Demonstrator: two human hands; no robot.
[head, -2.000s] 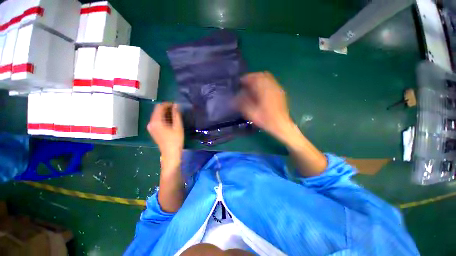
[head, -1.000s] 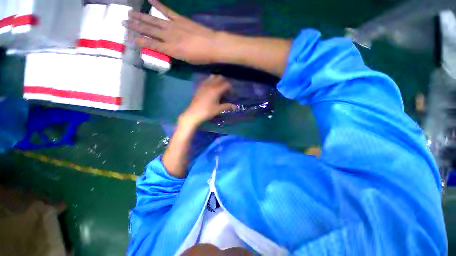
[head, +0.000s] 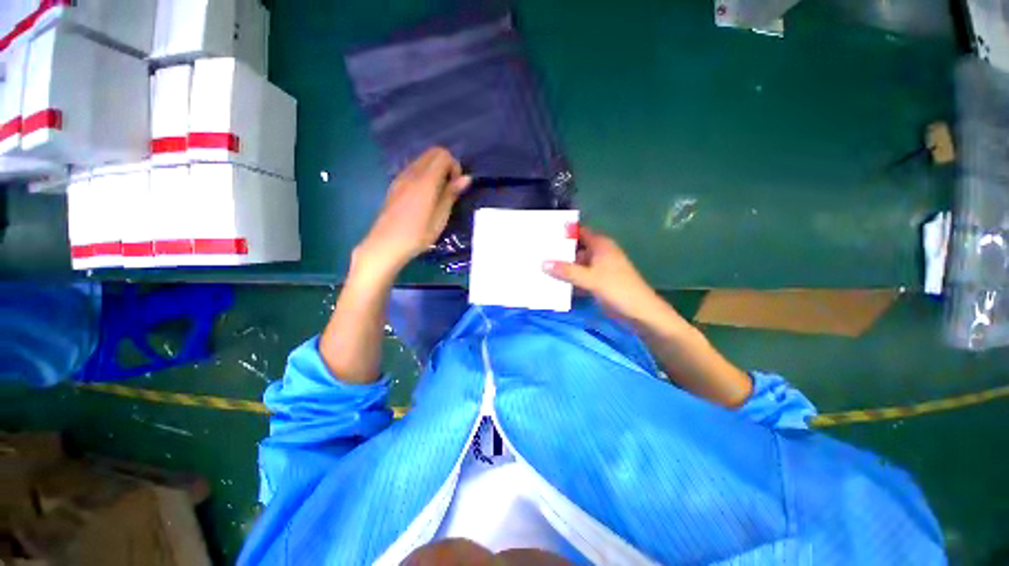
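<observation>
A small white box (head: 518, 257) with a red corner is held upright at the bench's near edge. My right hand (head: 603, 274) grips it at its right side, thumb on the face. Dark grey-purple mailing bags (head: 459, 94) lie flat in front of me, their shiny black edge nearest me and partly behind the box. My left hand (head: 420, 205) is at the near part of the bags, fingertips on or pinching the top bag; the fingertips partly hide the contact.
White boxes with red bands (head: 238, 205) are stacked at the left. Clear plastic trays (head: 979, 243) lie at the right edge. A brown cardboard piece (head: 791, 311) is at the near bench edge. A bracket foot (head: 752, 13) stands at the far side. A blue stool (head: 166, 332) is at lower left.
My right hand has come back from the box stack on the left and now holds a white box over the near edge. My left hand has moved slightly left and stays at the bags.
</observation>
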